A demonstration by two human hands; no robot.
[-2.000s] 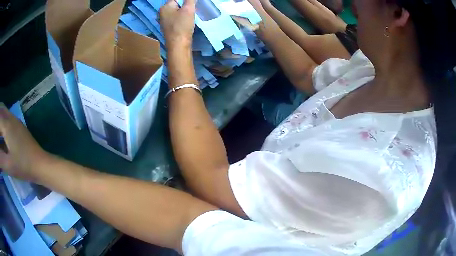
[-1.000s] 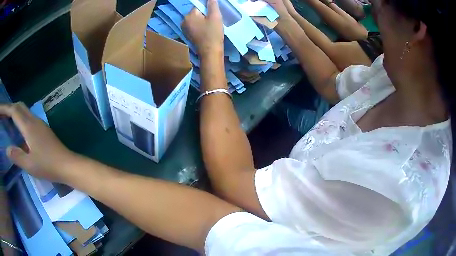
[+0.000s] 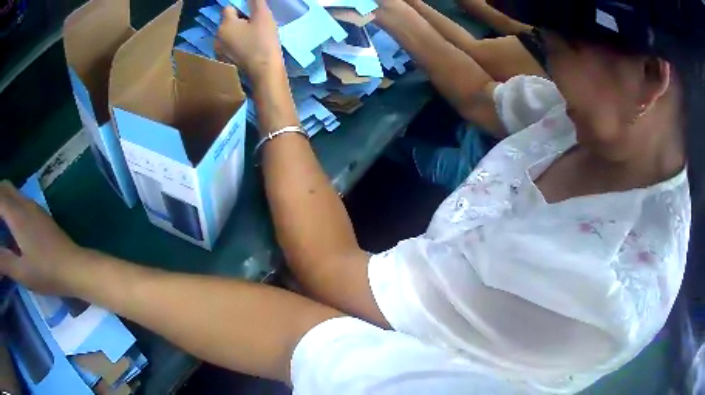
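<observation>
My right hand is at the left edge, partly cut off. A dark blue part of a carton shows between its thumb and fingers; most of this carton is outside the picture. Flat blue-and-white carton blanks with notched edges and brown inner sides lie below my right wrist at the lower left. My left hand is not in view; only a blurred brownish strip shows at the bottom left corner, perhaps my forearm.
Two open cartons, one in front and one behind, stand upright on the green bench. At right, a neighbour in a white blouse handles blanks over a fanned pile. Another person's arms show beyond.
The view shifted right, then back left, so the cartons moved across the picture and back. My right hand stays by the left edge. The neighbour's head has come further into view.
</observation>
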